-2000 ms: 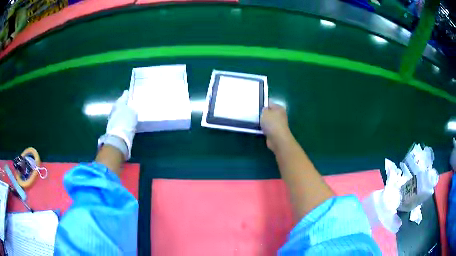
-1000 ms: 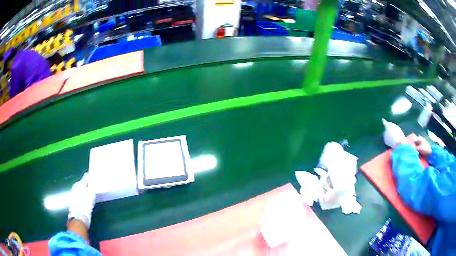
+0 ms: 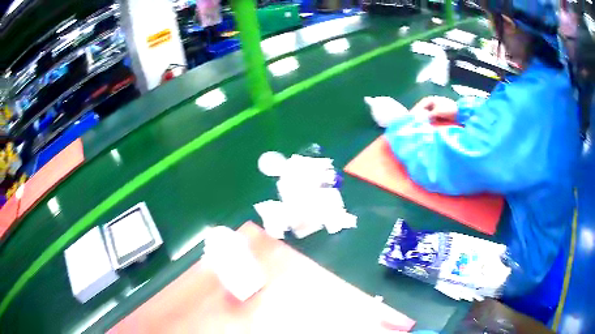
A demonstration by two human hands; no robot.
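The e-reader (image 3: 130,232) lies face up in its shallow white tray on the green bench at the left. The white box lid (image 3: 91,265) lies close beside it, on its left. Both are blurred. A translucent white bottle (image 3: 233,262) stands on the pink-red mat (image 3: 301,287). A second bottle among crumpled white wipes (image 3: 310,196) stands beyond the mat. My left hand is out of the picture. My right hand cannot be made out; a sliver of blue, perhaps a sleeve, shows at the bottom edge.
A person in a blue smock (image 3: 483,137) sits at the right, arms over a red mat (image 3: 424,189). A blue and white wipes pack (image 3: 450,261) lies nearer, beside a brown box with clear plastic (image 3: 499,319). A green post (image 3: 251,59) rises behind.
The view has swung right, so the box parts sit farther left in the picture. My gloved left hand has left the picture. The neighbouring person and wipes pack show more fully.
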